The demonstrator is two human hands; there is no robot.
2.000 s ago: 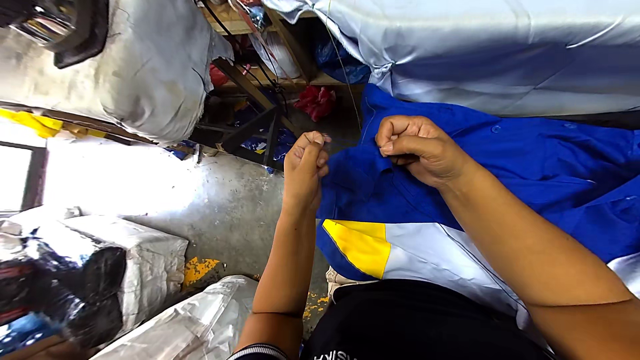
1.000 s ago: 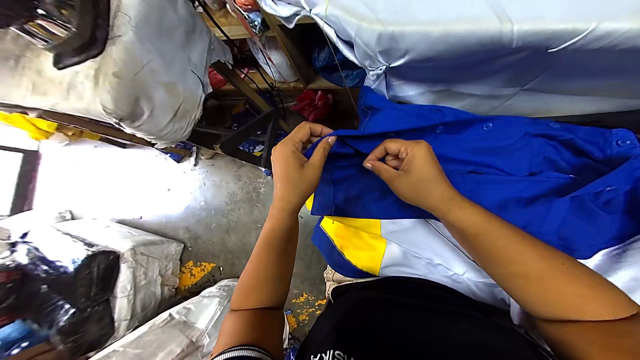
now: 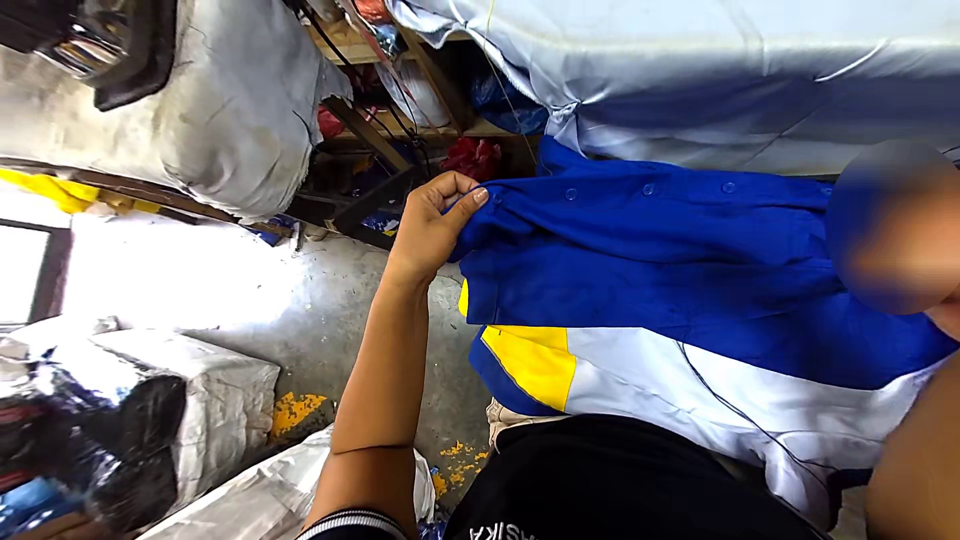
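A blue buttoned garment (image 3: 637, 262) lies stretched across my lap, its row of buttons along the far edge. My left hand (image 3: 448, 206) pinches the garment's left corner between thumb and fingers. At the far right my right hand (image 3: 915, 240) is blurred, near the garment's right part; its fingers cannot be made out. Beneath the blue garment lies white fabric (image 3: 637, 367) with a yellow panel (image 3: 532, 364) and a blue edge. A loose dark thread (image 3: 720, 401) trails over the white fabric.
A table draped in pale shiny cloth (image 3: 712, 67) stands beyond the garment. Wooden shelving (image 3: 360, 49) with plastic bags is behind my left hand. A cloth-covered surface (image 3: 232, 97) stands at upper left, wrapped bundles (image 3: 217, 397) at lower left.
My right hand has moved away from my left, to the far right. My left hand keeps hold of the blue garment's corner, and the garment now lies more stretched out.
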